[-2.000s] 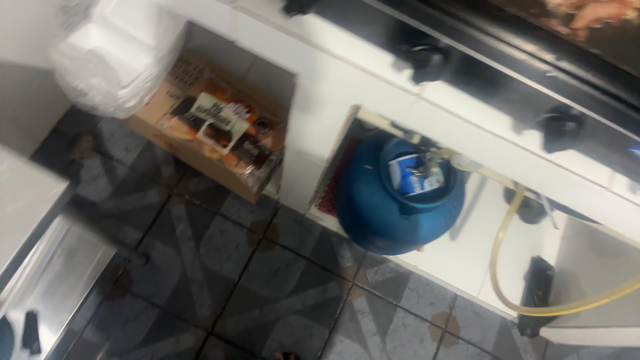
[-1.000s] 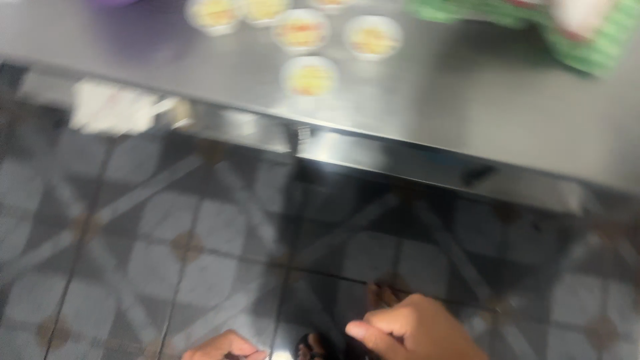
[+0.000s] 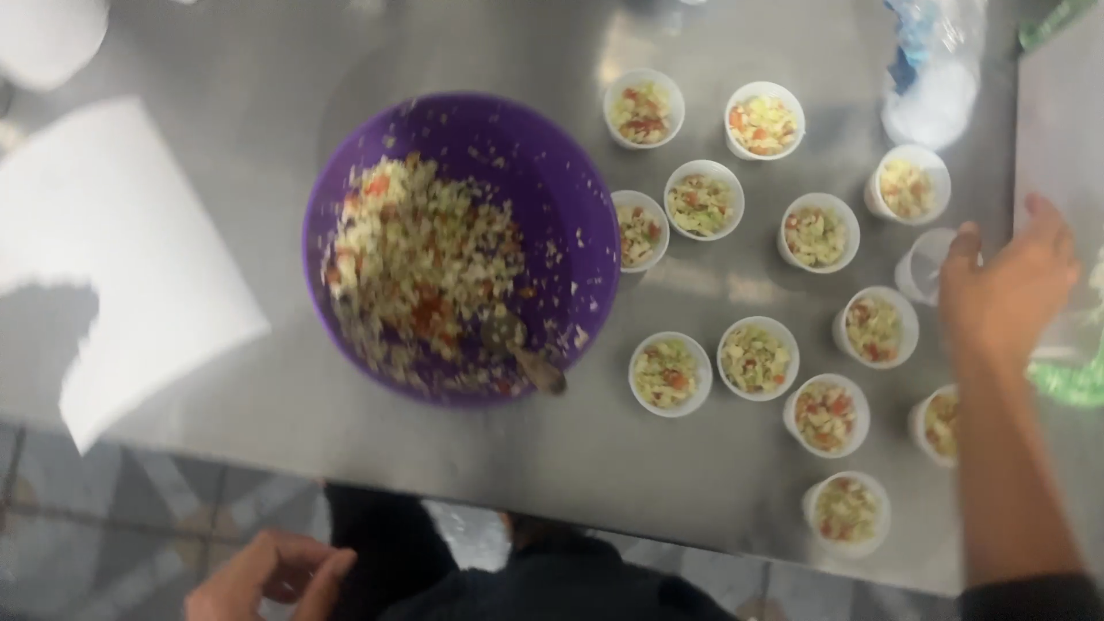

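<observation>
A purple plastic bowl [image 3: 561,224] of chopped vegetable salad [image 3: 414,259] stands on the metal table, with a spoon [image 3: 530,358] leaning in it. Right of it are several small white cups of salad [image 3: 670,374]. My right hand [image 3: 1005,285] reaches over the table's right part, its fingers beside an empty-looking translucent cup [image 3: 927,266]; whether they touch it is unclear. A filled cup [image 3: 940,424] is partly hidden by my right forearm. Below the table's front edge, my left hand [image 3: 272,578] hangs with bent fingers and nothing visible in it.
White paper [image 3: 138,259] lies on the left of the steel table [image 3: 535,483], near its front edge. A clear plastic bag [image 3: 931,86] with white contents is at the back right. A pale board or sheet [image 3: 1061,138] and green patterned material [image 3: 1069,384] lie at the far right.
The view has swung from a stove and gas cylinder to the steel table. Both hands were low, off the table, one second ago; my right hand is now out over the cups.
</observation>
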